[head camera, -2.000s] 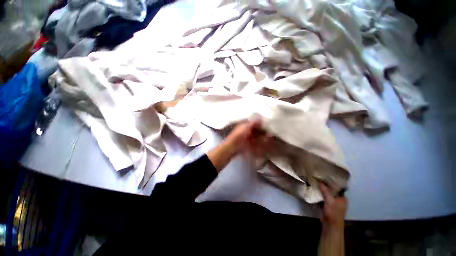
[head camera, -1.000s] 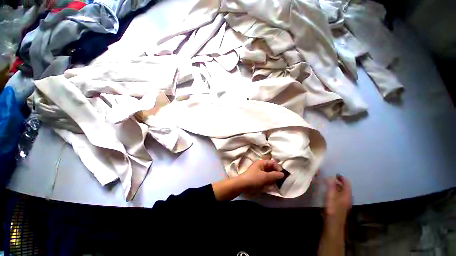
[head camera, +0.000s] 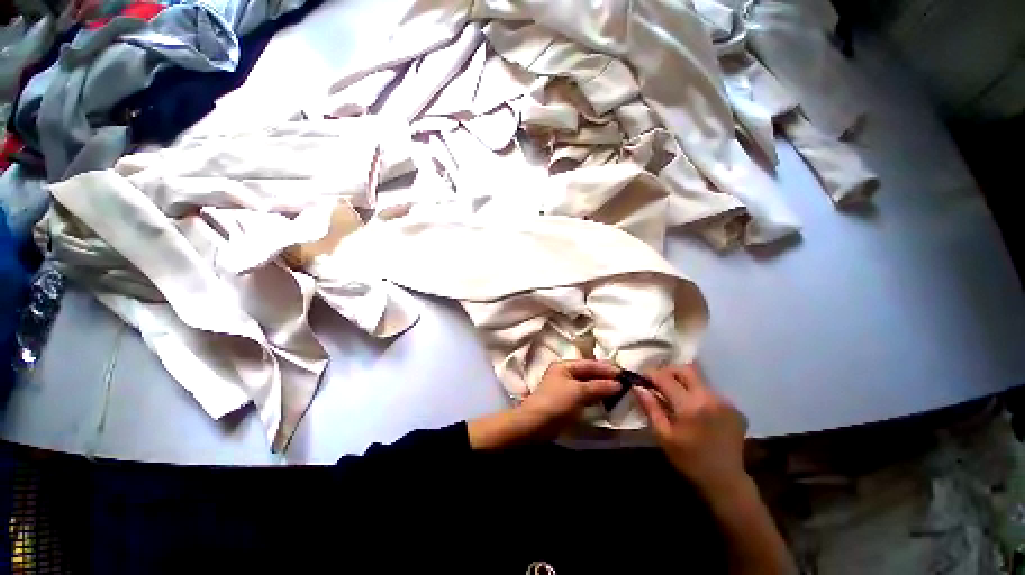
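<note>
A cream garment (head camera: 635, 326) lies bunched at the front of the table, with a wide folded band curving over it. My left hand (head camera: 568, 395) pinches a small dark tab (head camera: 615, 393) at the garment's near edge. My right hand (head camera: 695, 421) meets it from the right, with its fingertips at the tab. A small dark thing shows between the fingertips, perhaps thread snips; hands and blur hide its shape.
More cream garments (head camera: 270, 169) are heaped across the white table (head camera: 854, 326), with sleeves hanging right. Grey garments (head camera: 124, 67) and dark cloth lie far left. A clear plastic bag (head camera: 39, 315) is at the left edge. Pale cloth (head camera: 899, 494) lies below the table at right.
My left hand let the tab show first, pinching it; my right hand has since come in from the right to meet it. The garment's far edge, earlier held up, now lies folded over.
</note>
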